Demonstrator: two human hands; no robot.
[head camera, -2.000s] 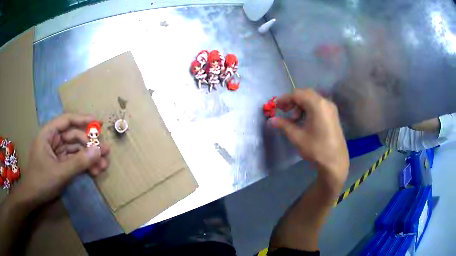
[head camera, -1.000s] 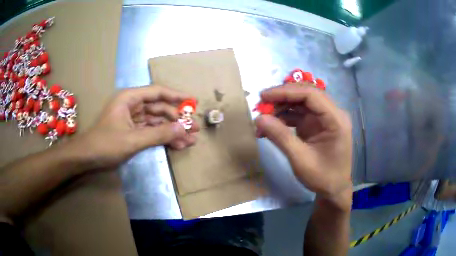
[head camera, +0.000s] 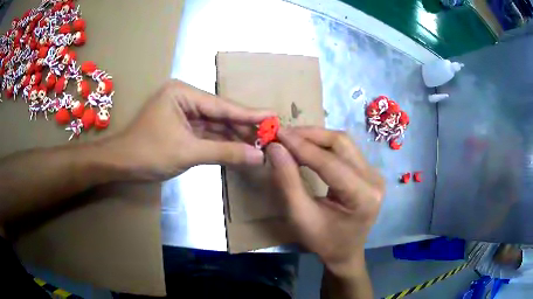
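My left hand (head camera: 193, 131) holds a doll figure (head camera: 268, 131) by its body above the small cardboard pad (head camera: 266, 73). The doll's red-haired head shows between the two hands; its body is mostly hidden by the fingers. My right hand (head camera: 327, 187) has its thumb and fingertips pressed against the red head from the right. Whether a separate red hair piece is between these fingers cannot be told. The glue cup is hidden behind the hands. A dark stain (head camera: 295, 110) shows on the pad.
A large heap of dolls (head camera: 55, 64) lies on the large cardboard sheet (head camera: 134, 233) at left. A smaller cluster of dolls (head camera: 387, 120) and two loose red pieces (head camera: 411, 177) lie on the metal bench at right. A white bottle (head camera: 439, 72) stands at the far right corner.
Both hands have come together, and the right hand with its red piece has moved left to the doll's head. The view has shifted, so the bench's right side shows more.
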